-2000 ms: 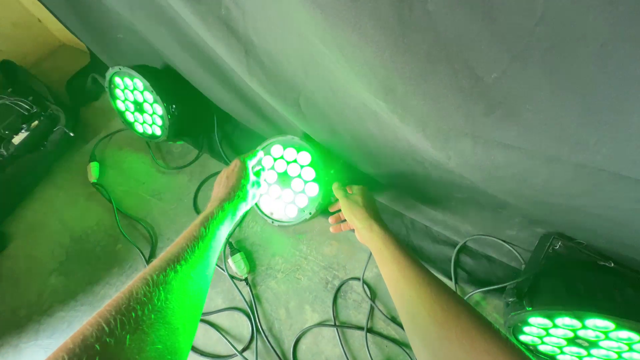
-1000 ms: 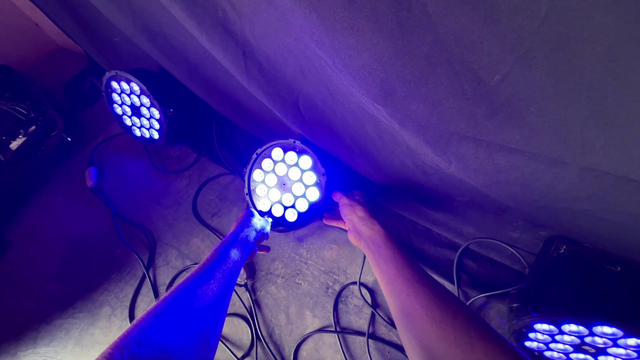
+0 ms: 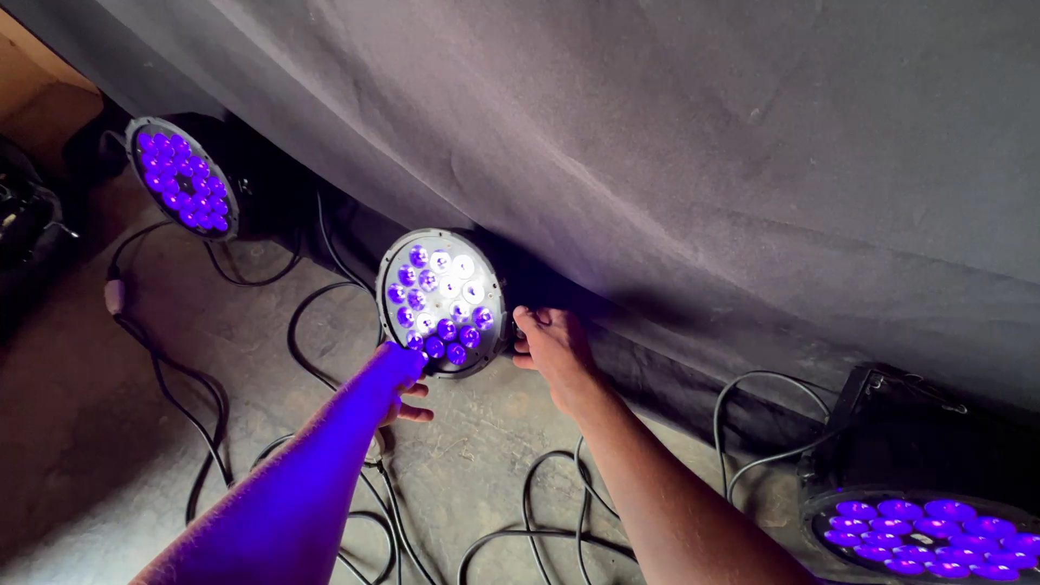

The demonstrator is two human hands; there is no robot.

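Observation:
A round LED stage light (image 3: 439, 302) with a ring of violet and white lenses faces up between my hands, in front of the dark curtain. My left hand (image 3: 404, 382) is at its lower left rim, with some fingers stretched out below it; whether it grips the rim is unclear. My right hand (image 3: 551, 341) is at the light's right side, thumb and fingers curled near its edge; what the fingertips hold, if anything, is hidden. The back of the light's housing lies in shadow.
A second lit LED light (image 3: 183, 179) stands at the upper left, a third (image 3: 922, 536) at the lower right. Black cables (image 3: 532, 487) loop over the concrete floor, one with a pale connector (image 3: 114, 296). A dark curtain (image 3: 731, 203) hangs behind. Dark equipment (image 3: 28, 211) sits at the left edge.
The lights have gone from green to blue to violet. My left hand has moved from the middle light's left side down to its lower left rim. My right hand stays near the right side.

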